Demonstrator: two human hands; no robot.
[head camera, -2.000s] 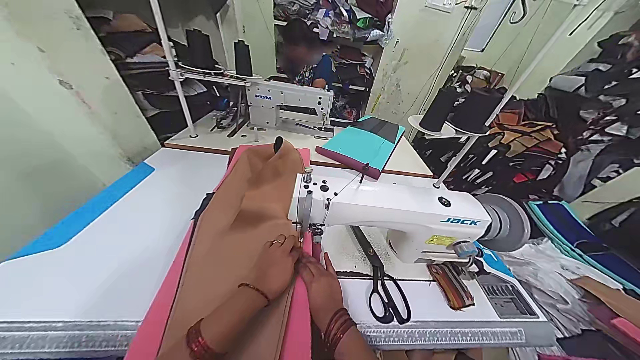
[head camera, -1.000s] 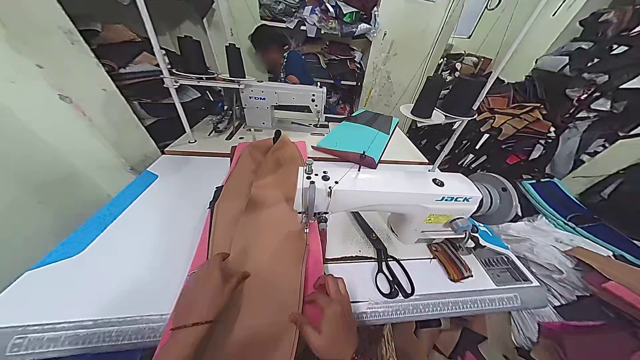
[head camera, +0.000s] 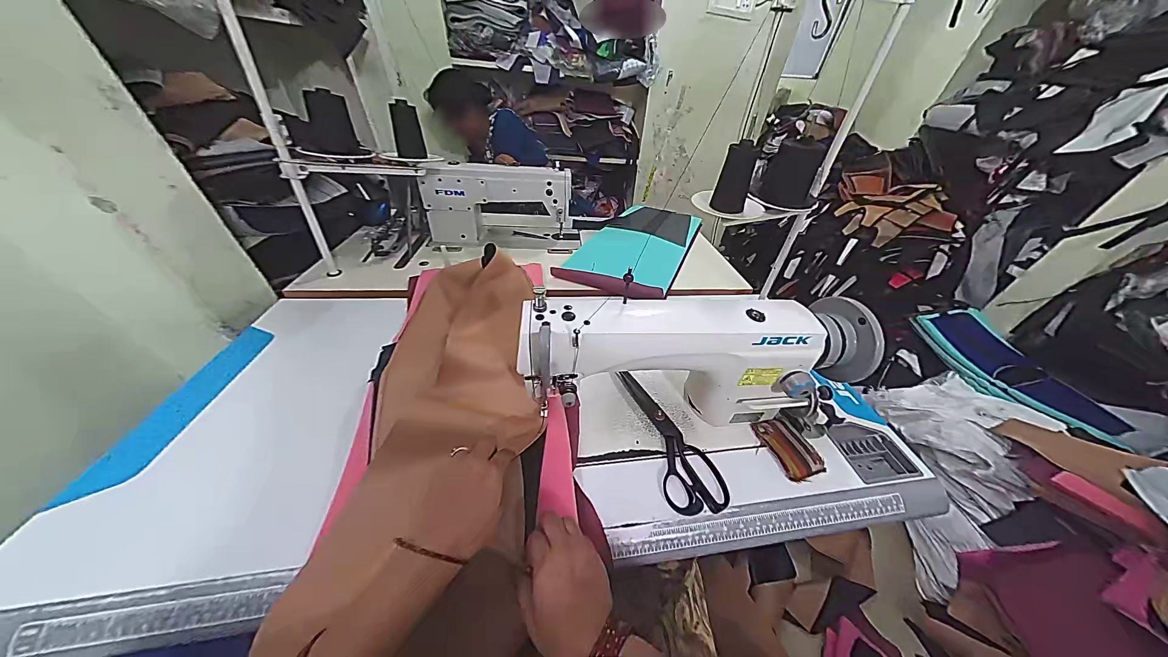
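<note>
A long tan fabric piece (head camera: 456, 338) with pink fabric (head camera: 558, 465) along its edge runs under the needle of a white Jack sewing machine (head camera: 657, 338). My left hand (head camera: 452, 493) lies on the tan piece just in front of the presser foot, its fingertips against a fold. Lower and to the right, my right hand (head camera: 566, 584) grips the pink strip, with dark material showing between the two hands. Black-handled scissors (head camera: 680, 456) lie on the machine bed, right of the needle.
A small striped cloth bundle (head camera: 789, 449) rests near the scissors. Behind stand a second sewing machine (head camera: 493, 203), a turquoise and black panel (head camera: 634, 246) and thread cones (head camera: 789, 169). A person (head camera: 493, 123) is beyond them. Fabric scraps (head camera: 1031, 575) pile up at the right.
My left hand has moved forward toward the needle, and my right hand now grips the pink strip. The tan piece's right edge has been folded back, exposing pink and dark layers.
</note>
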